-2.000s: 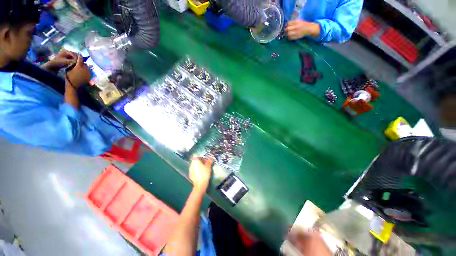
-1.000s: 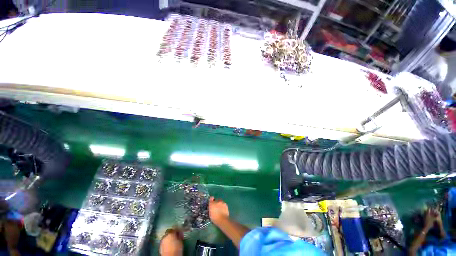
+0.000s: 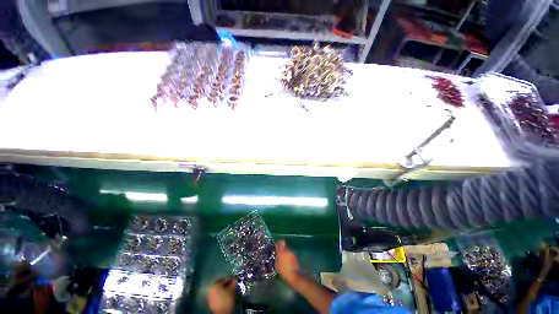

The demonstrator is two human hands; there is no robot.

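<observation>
A clear plastic tray (image 3: 223, 244) lies at a slant on the green bench, below the white overhead shelf. A heap of small dark and silver assemblies (image 3: 252, 250) lies in it and at its lower edge. My right hand (image 3: 286, 262) is at the right side of the heap, fingers pointing up. My left hand (image 3: 222, 295) is at the heap's lower left, cut off by the bottom edge. Both hands are small and blurred, so their grip cannot be told. A blister tray (image 3: 150, 264) with filled pockets stands to the left.
The white shelf (image 3: 294, 138) spans the view above, bearing rows of small parts (image 3: 205, 76) and a heap of brassy rings (image 3: 315, 72). A grey ribbed duct (image 3: 447, 199), a yellow bin (image 3: 397, 254) and a blue box (image 3: 442, 288) are at right. Another person's hands (image 3: 543, 264) show far right.
The view has swung from the bench toward the shelf. The clear tray now lies more slanted than one second ago, and my right hand has stayed at the heap's right side.
</observation>
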